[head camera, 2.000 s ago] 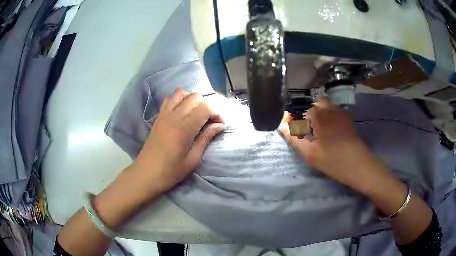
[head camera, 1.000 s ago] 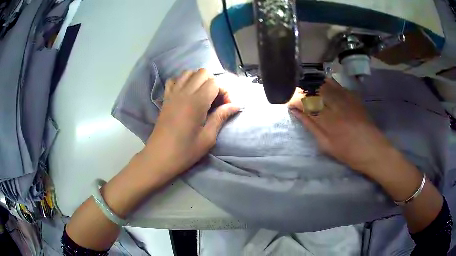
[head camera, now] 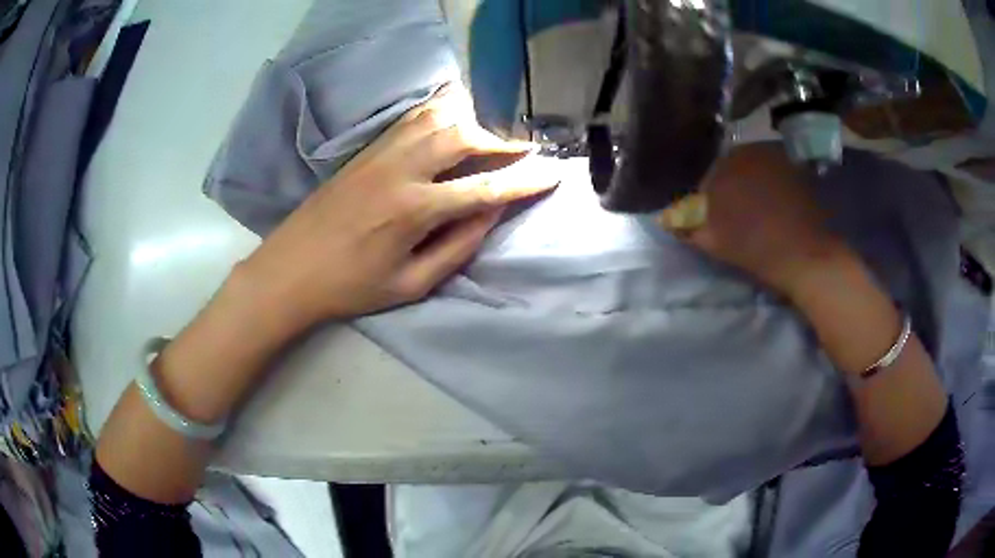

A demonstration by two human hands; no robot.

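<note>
A blue-grey trouser panel (head camera: 655, 381) lies over the white table and under the sewing machine head (head camera: 502, 65). My left hand (head camera: 404, 207) lies on the cloth left of the needle area, fingers spread, fingertips in the lamp glare. My right hand (head camera: 764, 213) is bent on the cloth right of the glare, partly behind the dark machine part, next to a brass-coloured knob (head camera: 685, 214). Its fingertips are hidden or blurred, so its hold cannot be told. A folded flap (head camera: 349, 98) of the cloth stands up beyond my left hand. The presser foot is mostly lost in glare.
A dark round machine part (head camera: 671, 109) hangs in front of the needle area. Layered grey panels (head camera: 44, 196) hang at the left side. The white table edge (head camera: 382, 463) curves near my lap, where pale cloth (head camera: 567, 523) lies.
My left hand has spread its fingers and extended them towards the needle. The cloth's folded flap is more open. The whole view has shifted, with the dark machine part further right.
</note>
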